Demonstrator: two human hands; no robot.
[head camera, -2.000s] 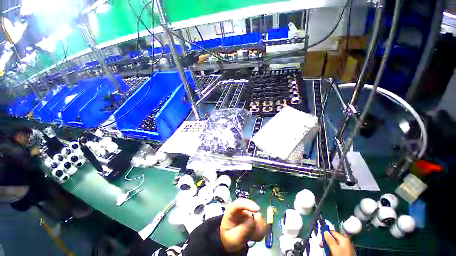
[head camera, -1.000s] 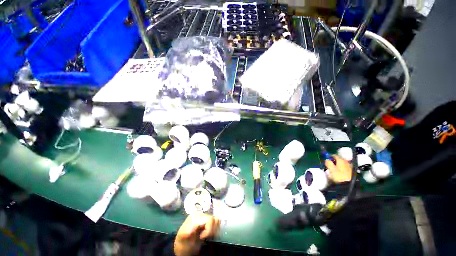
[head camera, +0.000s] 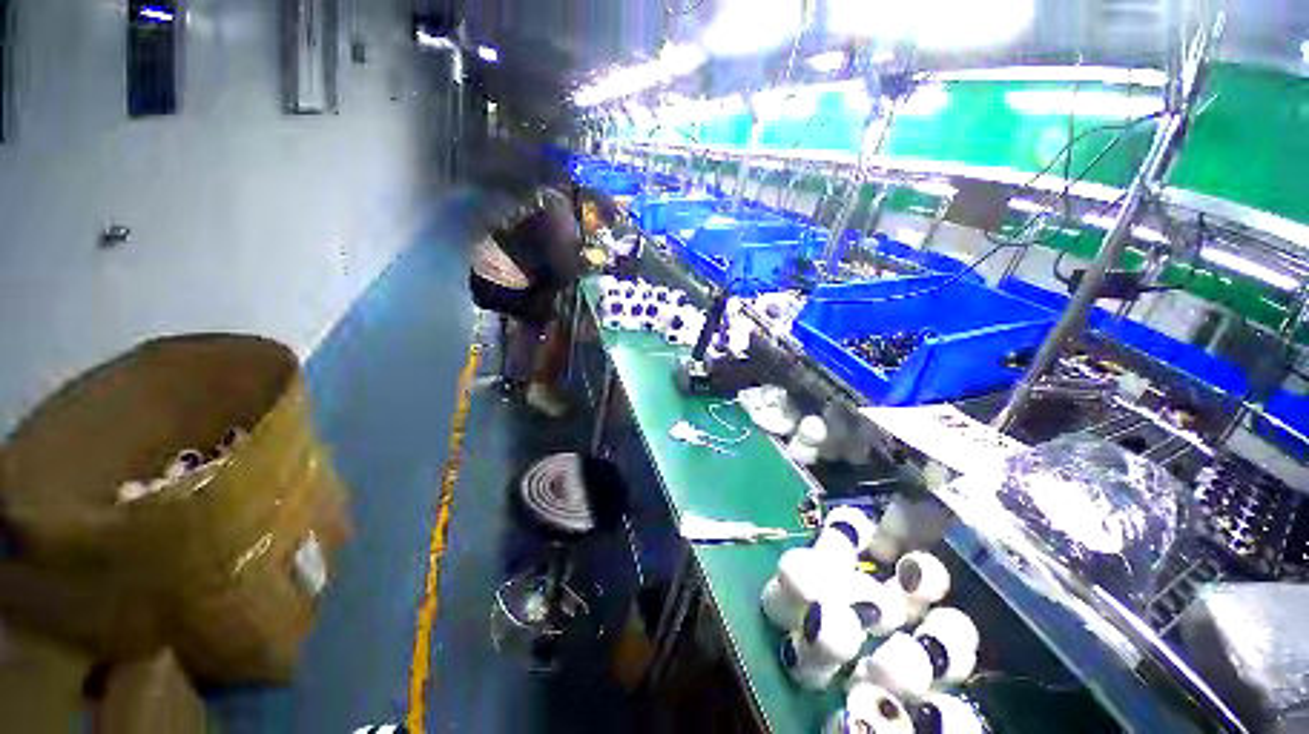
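Note:
Neither of my hands is in the picture. A group of white dome-shaped camera housings (head camera: 818, 631) stands close together on the green bench mat (head camera: 754, 595), nearest to me at the lower right. Some show dark round openings. A long white tube (head camera: 732, 529) lies on the mat to the left of them. A white cable with a plug (head camera: 704, 432) lies farther along the mat.
A large cardboard box (head camera: 187, 574) with white parts inside stands on the floor at left. A round stool (head camera: 556, 495) stands beside the bench. A person (head camera: 531, 265) leans at the bench farther down. A blue bin (head camera: 919, 337) and a clear plastic bag (head camera: 1091, 495) are at right.
The view has swung left, showing the aisle, the box and the stool. My hands, seen earlier over the bench, have left the picture. The housings now appear at the lower right.

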